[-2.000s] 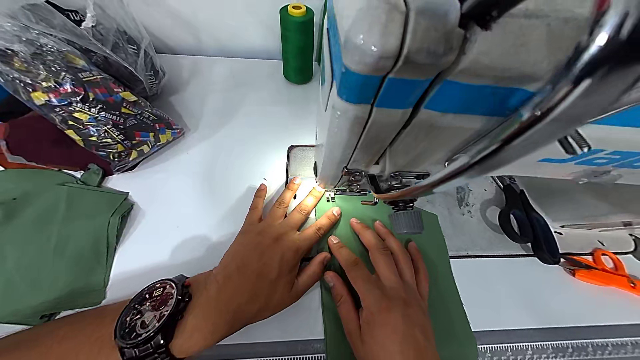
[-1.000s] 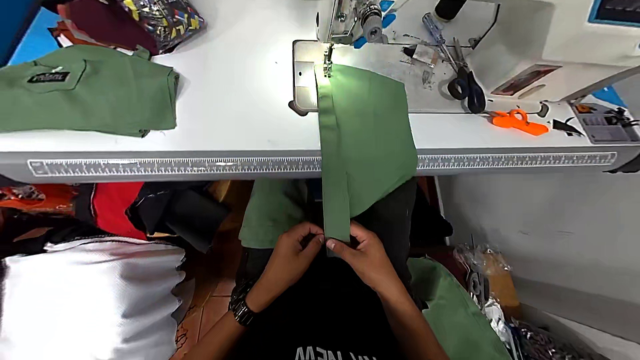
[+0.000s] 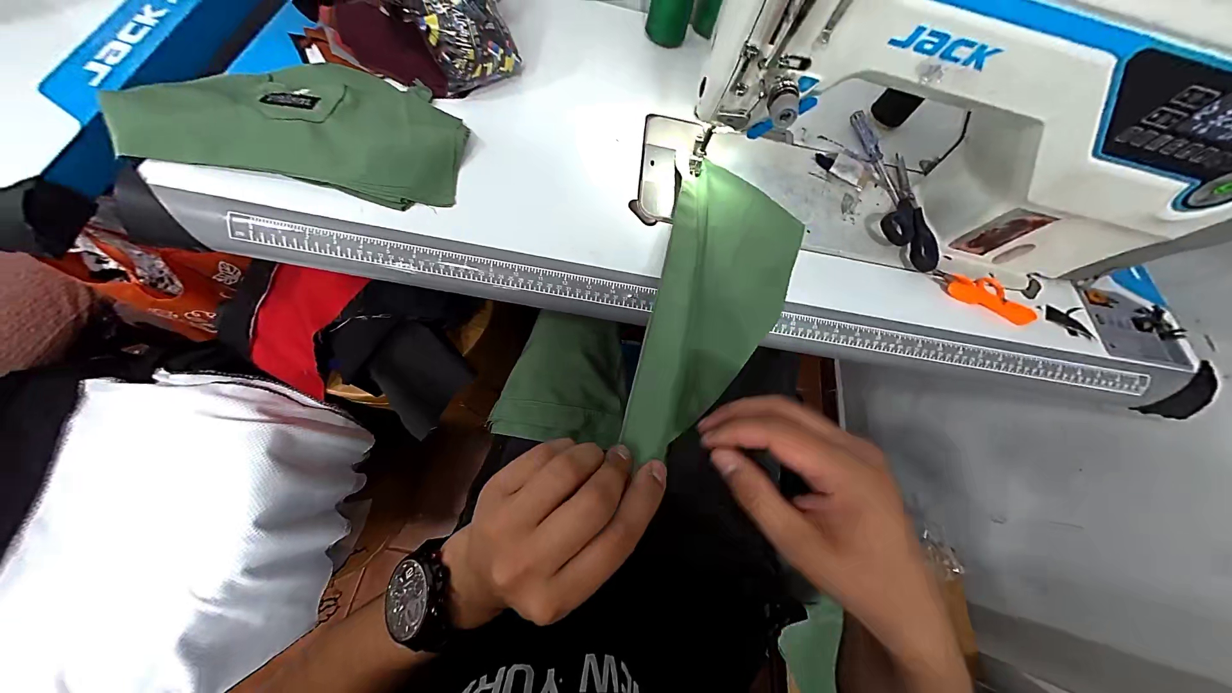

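A green fabric piece point(image 3: 736, 260) runs from under the presser foot point(image 3: 700, 154) of a Jack sewing machine point(image 3: 1049, 106) down over the table's front edge, with a folded strip along its left side. My left hand point(image 3: 568, 525), with a watch at the wrist, pinches the lower end of that strip between fingers and thumb. To the right of the cloth my right hand point(image 3: 808, 481) is raised, thumb and fingers apart, holding nothing; its fingertips are close to the cloth's lower right edge. More green cloth point(image 3: 563, 375) lies over the lap.
A folded green garment point(image 3: 289, 135) lies on the left of the table, below a bag of patterned cloth point(image 3: 472, 43). Dark-handled scissors point(image 3: 910, 231), a screwdriver point(image 3: 866, 135) and an orange-handled tool point(image 3: 991, 298) lie right of the needle. A measuring tape point(image 3: 443, 265) runs along the table edge.
Two seconds ago both hands lay flat on the cloth by the needle; one second ago both held the strip's lower end. My right hand has since let go and moved right. The view has shifted strongly.
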